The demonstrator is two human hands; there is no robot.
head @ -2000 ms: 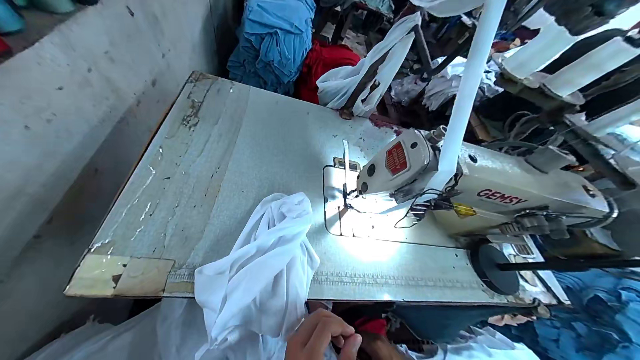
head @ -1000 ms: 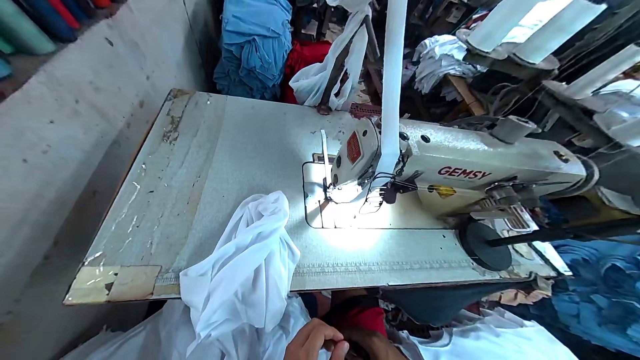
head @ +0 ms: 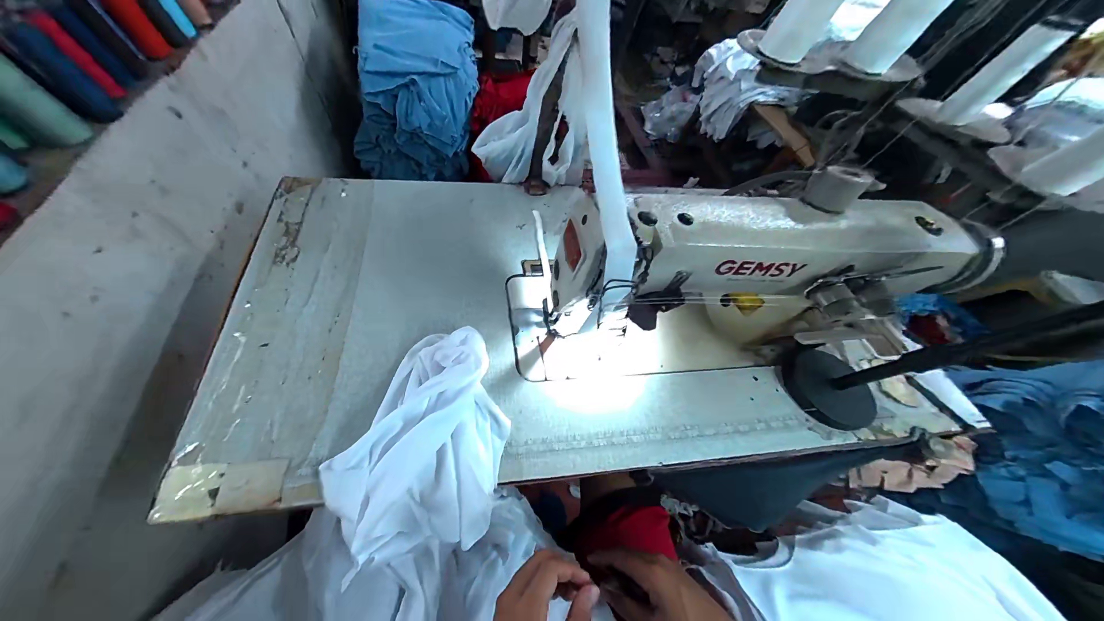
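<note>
At the bottom edge of the head view, my left hand (head: 545,586) has its fingers curled, close beside my right hand (head: 657,586). Whether anything small is between the fingers cannot be made out. White fabric (head: 423,448) lies bunched over the table's front edge, left of my hands, and hangs down toward them. Another white garment (head: 888,569) is spread at the lower right. Beyond the hands stands a Gemsy industrial sewing machine (head: 776,250), its lamp lighting the needle plate (head: 530,332). A white strip of fabric (head: 604,129) runs down to its presser foot area.
The sewing table (head: 302,362) has a worn, taped corner. A concrete wall (head: 129,259) runs along the left, with thread cones (head: 52,103) on top. Blue fabric (head: 416,86) is stacked behind the table, and more blue fabric (head: 1044,431) lies at right. A black lamp arm (head: 966,345) reaches in from the right.
My right hand shows more fully beside my left at the bottom edge. The view has shifted, with more of the thread cones on the wall in sight. The white fabric still lies over the table edge.
</note>
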